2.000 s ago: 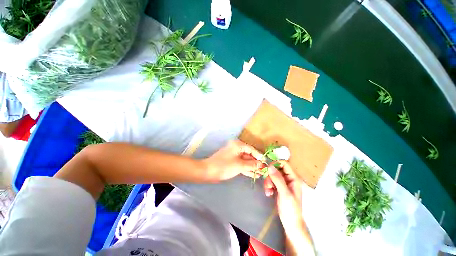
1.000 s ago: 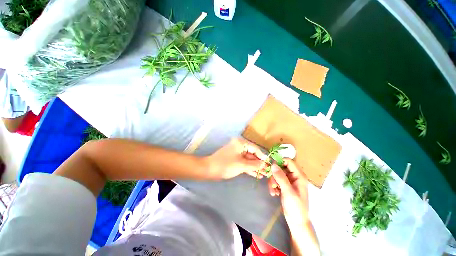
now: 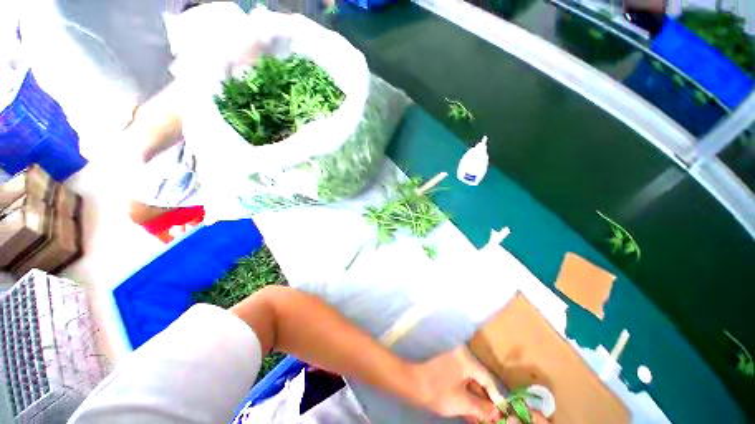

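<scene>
My left hand point(image 3: 464, 385), bare, holds a small green leaf sprig point(image 3: 520, 404) at its fingertips near the bottom edge. The sprig is over the lower part of the brown cardboard pad point(image 3: 550, 360), beside the white glue cap point(image 3: 542, 399) and partly over it. Only a small bit of my right hand point(image 3: 536, 417) shows at the bottom edge beside the sprig; the rest is cut off, so its grip cannot be seen.
A stemmed sprig bunch point(image 3: 406, 214) lies near an open plastic bag of leaves point(image 3: 356, 170). A blue crate point(image 3: 186, 273) with foliage is at left. A glue bottle point(image 3: 473, 162), cardboard scrap point(image 3: 584, 284) and small white disc point(image 3: 644, 374) stand beyond the pad. Sprigs lie on the dark belt point(image 3: 530, 157).
The view has swung left and up, so the pad and hands sit lower right. The right leaf pile and most of my right hand have left the picture. My left hand still holds the sprig.
</scene>
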